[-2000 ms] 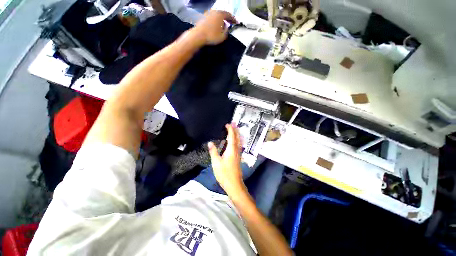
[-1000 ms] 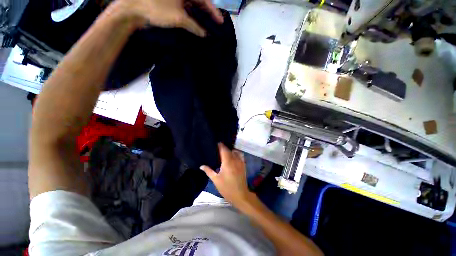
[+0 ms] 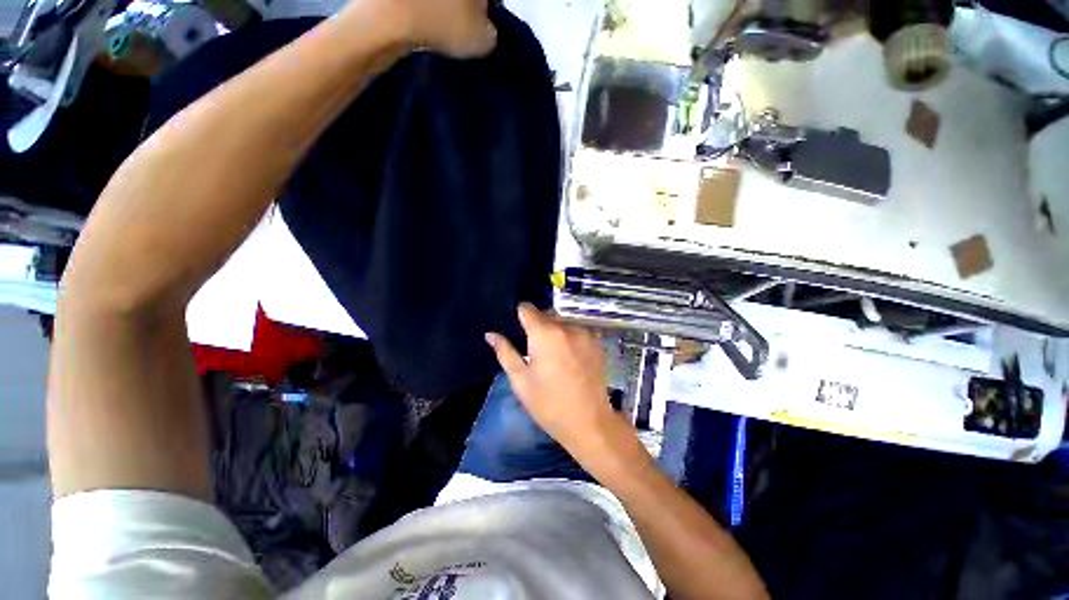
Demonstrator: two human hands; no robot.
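Observation:
A dark navy or black garment (image 3: 451, 223) hangs spread over the front edge of the white table, left of the sewing machine. My left hand (image 3: 451, 24) is at the top of the frame, closed on the garment's upper part; its fingertips are hidden. My right hand (image 3: 569, 381) is at the garment's lower right edge, thumb and index finger apart, tips against the cloth; I see no clear grip. Shiny metal rollers (image 3: 639, 299) stick out just above and right of it. The presser foot area (image 3: 721, 123) has no garment under it.
The cream machine bed (image 3: 821, 223) with brown patches is at the right, with a grey block (image 3: 838, 162) on it. Dark cloth (image 3: 287, 451) and a red object (image 3: 264, 349) lie below left. A blue rim (image 3: 737, 469) shows below the table. Clutter stands upper left.
The garment has come off the dark pile at the upper left and is spread out more broadly by my left hand. My right hand has moved up beside the rollers. The view has shifted closer.

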